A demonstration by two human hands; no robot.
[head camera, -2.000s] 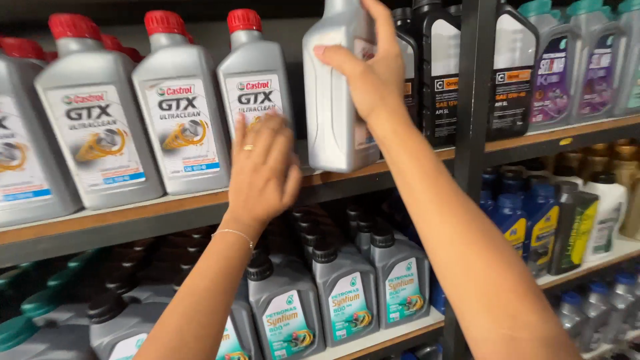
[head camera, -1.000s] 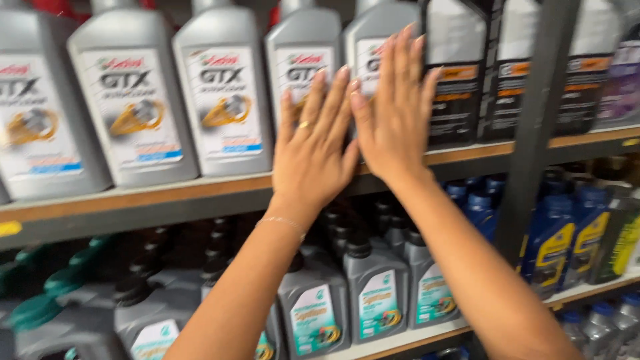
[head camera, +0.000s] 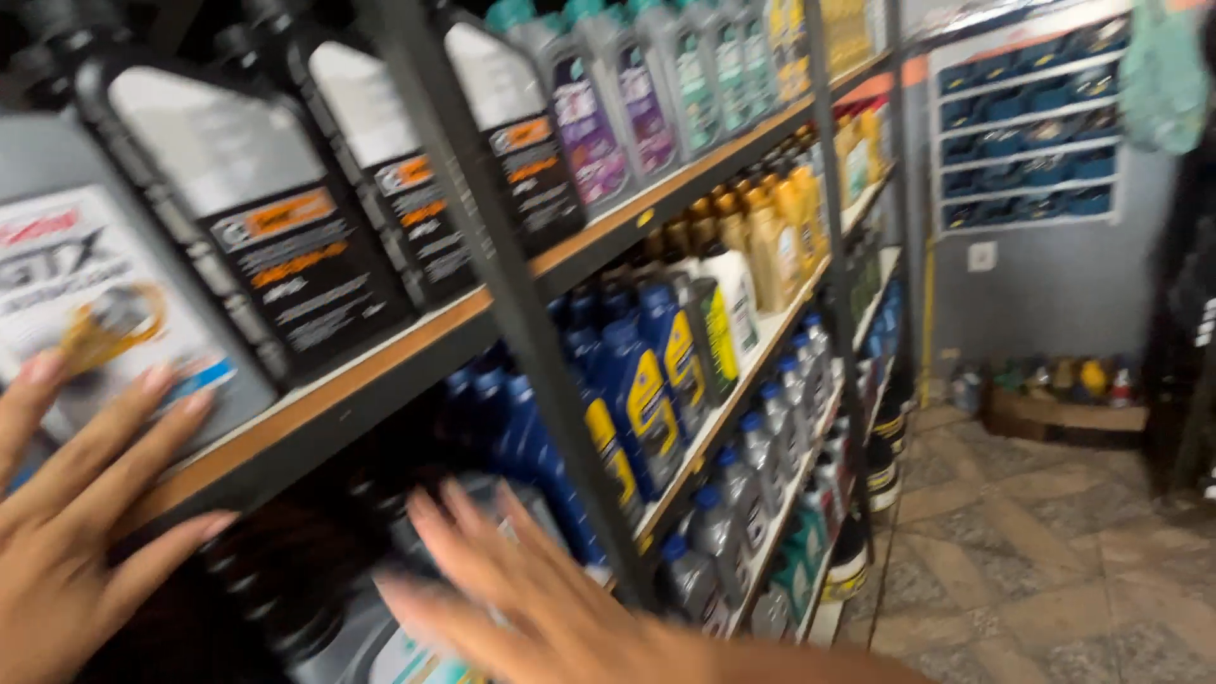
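Note:
My left hand [head camera: 85, 503] is spread with its fingertips against the lower label of a grey Castrol GTX oil bottle [head camera: 104, 247] at the left end of the view. Lower and to the right, my right hand [head camera: 532, 589] is blurred, fingers apart and holding nothing, in front of a grey bottle with a white and teal label [head camera: 408, 660] on the shelf below. Black and silver oil bottles with orange bands [head camera: 294, 256] stand upright beside the Castrol bottle, on the upper shelf's wooden edge [head camera: 380, 342].
A dark metal upright [head camera: 494, 218] divides the shelving. Beyond it stand purple-labelled bottles [head camera: 589, 133], blue bottles [head camera: 646, 399] and gold bottles [head camera: 769, 237]. A wall rack of blue bins [head camera: 1026, 133] and a low cardboard box [head camera: 1064, 413] are at the back, past the tiled floor [head camera: 1007, 551].
The grey bottle held up earlier was set among the row on the upper shelf. My right hand has come off the bottles and moved lower. The view has swung to the right.

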